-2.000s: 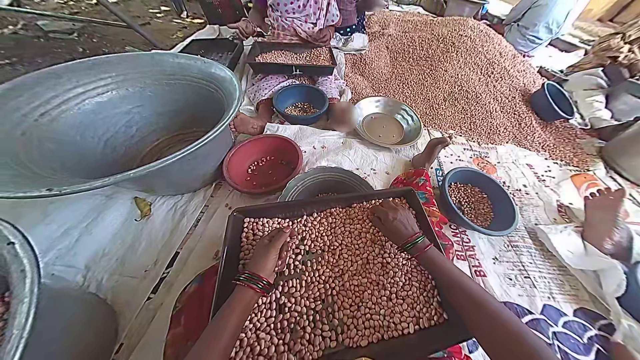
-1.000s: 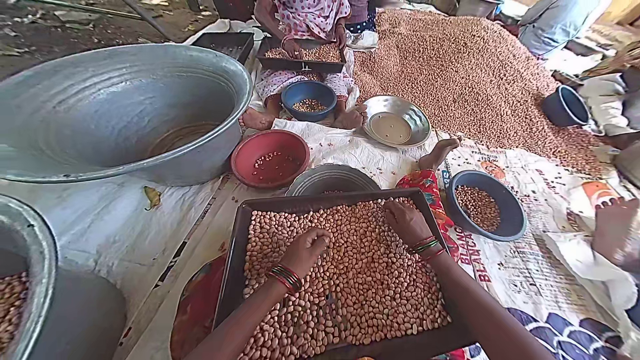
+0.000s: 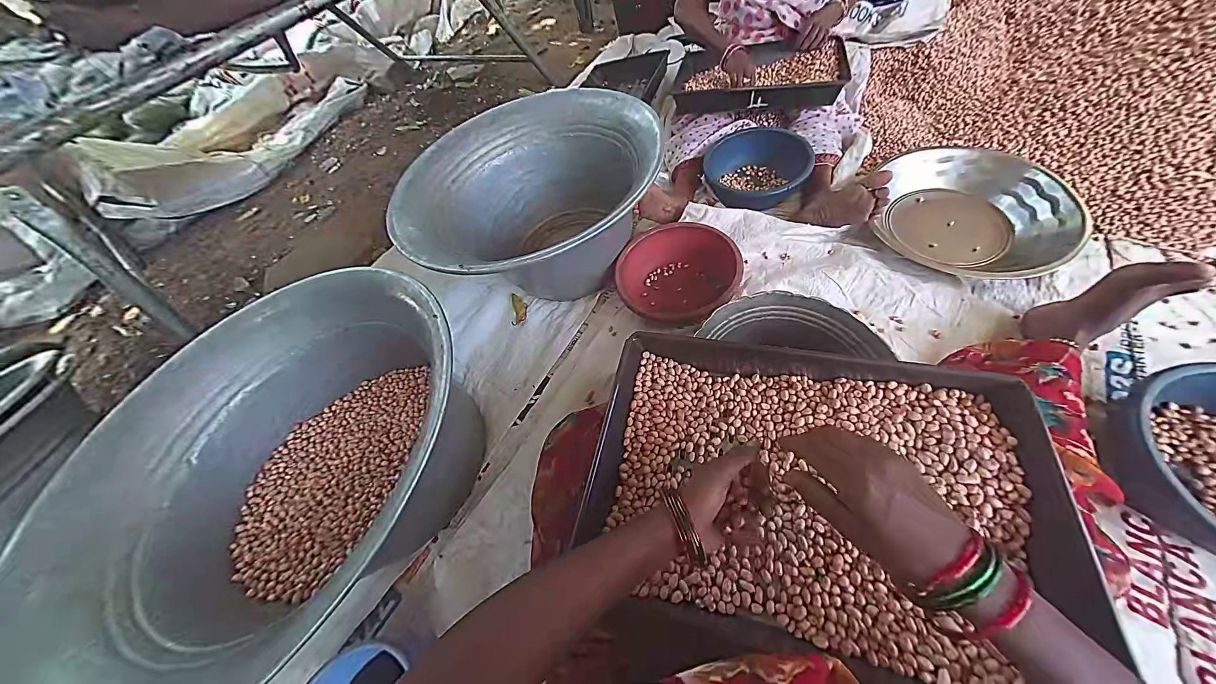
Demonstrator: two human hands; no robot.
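Note:
A dark rectangular tray [image 3: 1031, 418] rests across my lap, filled with shelled, pinkish-brown peanuts [image 3: 893, 408]. Low over the middle of the peanuts is my left hand [image 3: 727, 494], its fingers curled with the palm partly turned up; a few peanuts seem to lie at it, but blur hides whether it grips them. My right hand [image 3: 860, 489] is just beside it, palm down, fingers stretched toward the left one. Bangles circle both wrists.
A large metal basin [image 3: 171, 456] holding peanuts is at left, with another metal basin [image 3: 456, 209] behind. Beyond the tray are a red bowl [image 3: 679, 271], a grey basin [image 3: 798, 323] and a steel pan [image 3: 983, 214]. A blue bowl [image 3: 1130, 446] stands right. Opposite, a person handles a peanut tray [image 3: 760, 97].
The view has swung left. My hands, apart over the peanuts a second ago, have come close together over the middle of the tray.

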